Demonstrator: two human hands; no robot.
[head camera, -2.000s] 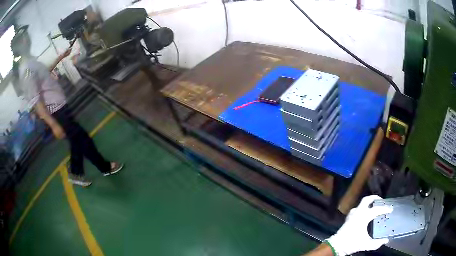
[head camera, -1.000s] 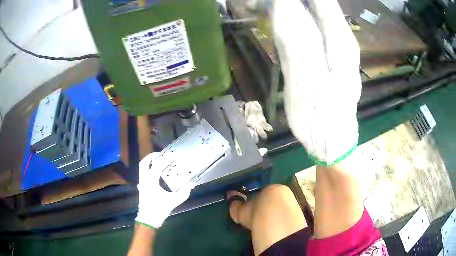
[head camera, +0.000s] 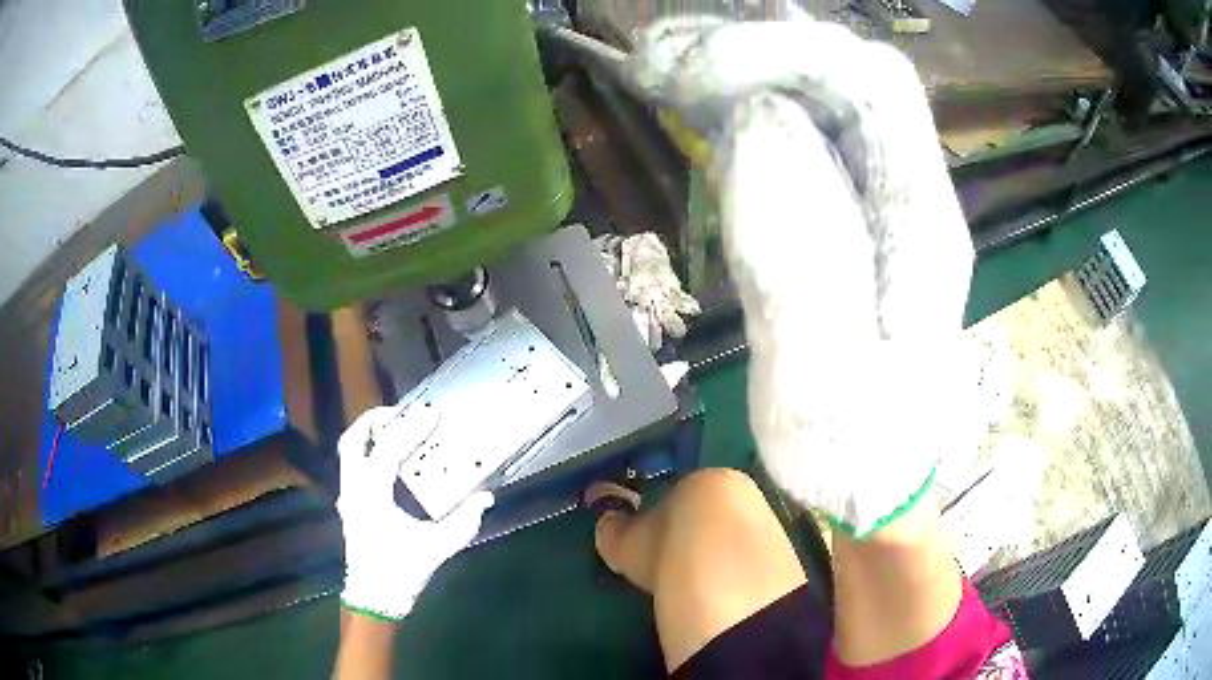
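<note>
A silvery sheet-metal housing (head camera: 495, 403) lies on the grey slotted machine table (head camera: 635, 423), its far end under the spindle with tap chuck (head camera: 463, 300). The tap itself cannot be made out. My left hand (head camera: 405, 511), in a white glove with a green cuff edge, grips the near left end of the housing. My right hand (head camera: 824, 253), also gloved, is raised large at the upper middle, closed around the end of the feed lever (head camera: 581, 51). The lever grip (head camera: 689, 130) shows partly at the glove's edge.
The green tapping machine head (head camera: 359, 146) stands above the table. Stacked housings (head camera: 126, 365) stand on a blue sheet (head camera: 239, 332) at left. Crumpled gloves (head camera: 651, 286) lie at the table's right edge. A pallet board (head camera: 1103, 399) with more housings (head camera: 1093, 578) is at right.
The view has swung right from the blue-covered bench to the machine since the oldest frame. My right hand has come into view on the lever. My left hand still holds the housing.
</note>
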